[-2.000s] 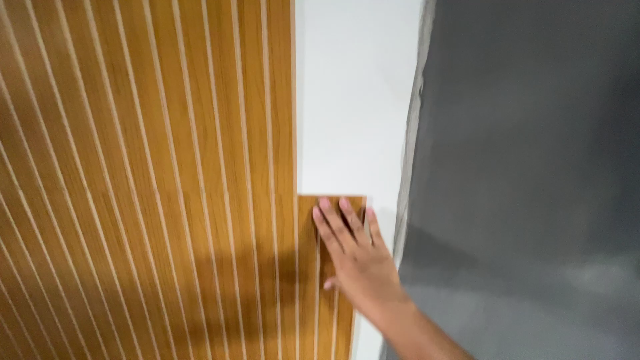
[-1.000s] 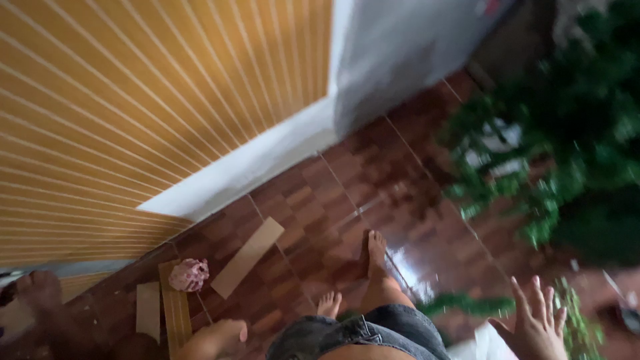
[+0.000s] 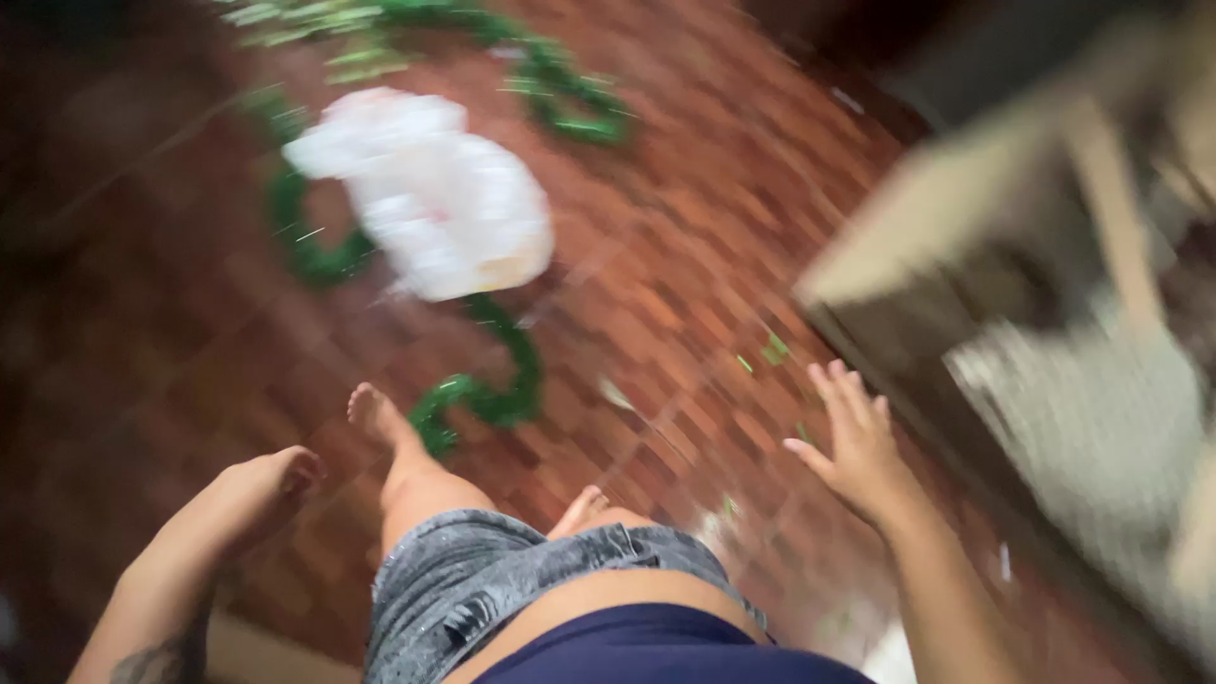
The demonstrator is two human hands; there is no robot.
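My right hand [image 3: 855, 442] hangs over the tiled floor at the right with its fingers spread and nothing in it. At the lower left, my left hand [image 3: 271, 484] has its fingers curled inward; whether anything lies inside them cannot be seen. Ahead of my bare feet, a white plastic bag [image 3: 451, 209] rests on the reddish-brown tile floor [image 3: 655, 323]. Green tinsel garland [image 3: 518, 380] winds out from under and around the bag. Neither hand touches the bag or the garland.
A pale-edged piece of furniture [image 3: 950, 209], blurred, stands along the right with light fabric [image 3: 1092, 408] in or on it. Small green and white scraps lie about the floor. A flat beige piece [image 3: 275, 651] shows at the bottom left.
The view has swung from the slatted wood wall panel to the floor. My right hand, earlier spread in the air, is still spread. The wall and the pink cloth have left view.
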